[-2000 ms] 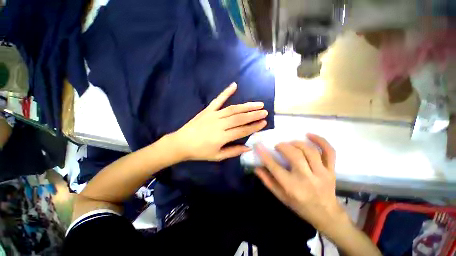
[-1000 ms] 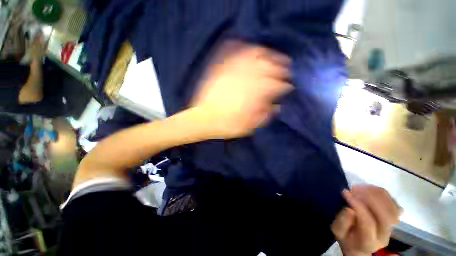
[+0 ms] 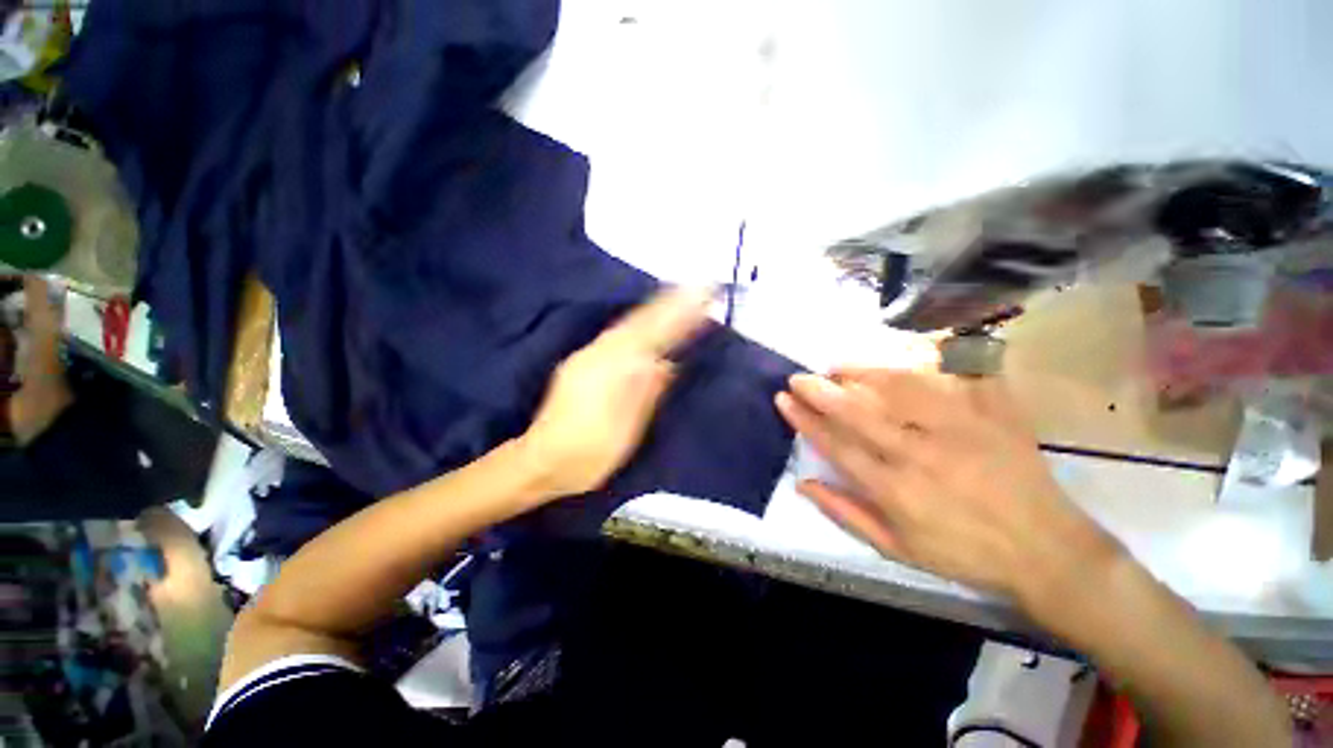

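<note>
A large navy fabric piece (image 3: pixel 453 278) lies in folds over the white table (image 3: pixel 658 146), from the upper left to the table's front edge. My left hand (image 3: pixel 607 402) is slightly blurred and lies on the fabric, fingers towards the machine. My right hand (image 3: pixel 936 468) is at the fabric's right edge, fingertips on its corner, palm down over the table. The sewing machine's metal needle area (image 3: pixel 936 285) is blurred, behind my right hand. The needle itself cannot be made out.
A tan machine bed plate (image 3: pixel 1089 373), pink scraps (image 3: pixel 1243 351) and a white paper label (image 3: pixel 1269 450) are at the right. A red basket (image 3: pixel 1298 701) shows at the lower right. A green-wheeled machine (image 3: pixel 32 227) and another person's arm (image 3: pixel 37 365) are at the left.
The fabric has moved left, away from the needle area, baring white table behind it. My right hand has moved up and left onto the table. My left hand now lies flatter on the fabric.
</note>
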